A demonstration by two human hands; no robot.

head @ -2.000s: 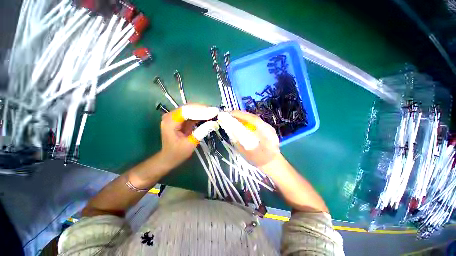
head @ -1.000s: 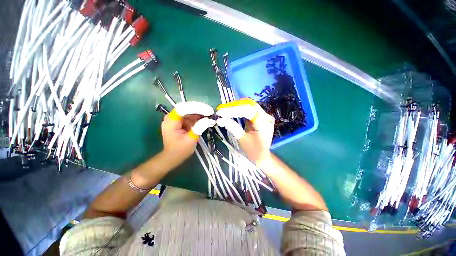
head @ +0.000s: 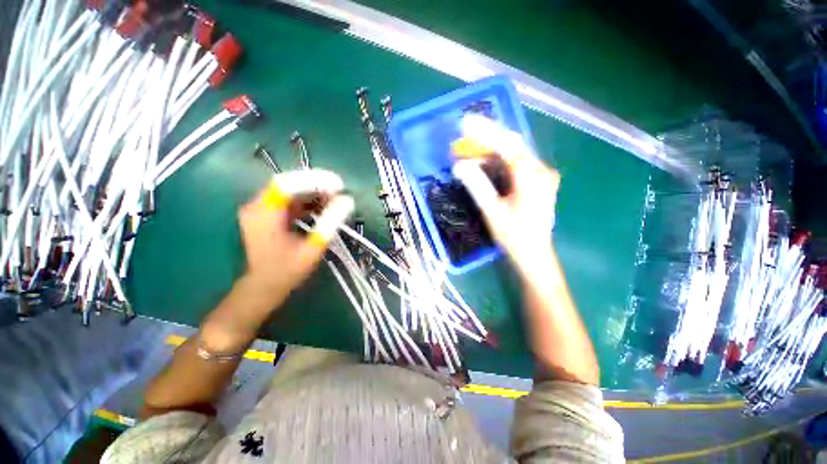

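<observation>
My left hand (head: 288, 220), blurred, has white and yellow-orange coverings on thumb and fingers. Its fingertips are closed around the end of a white wire harness (head: 363, 231); the end itself is mostly hidden. My right hand (head: 508, 181), also blurred, is over the blue parts bin (head: 413, 122), thumb and finger apart. Whether its fingertips hold a piece cannot be told. Small black pieces (head: 456, 222) lie heaped in the bin. More white harnesses (head: 396, 190) lie between my left hand and the bin and down to the front edge.
A large pile of white cables (head: 109, 136) with red connectors (head: 225, 56) lies at the left. More white cable bundles (head: 703, 281) lie at the right on clear plastic (head: 646, 263). A metal rail (head: 580, 118) runs along the back of the green surface (head: 308, 72).
My hands were together at a cable end. My right hand has moved away to the right, over the bin. My left hand stays at the cables. The view has shifted slightly.
</observation>
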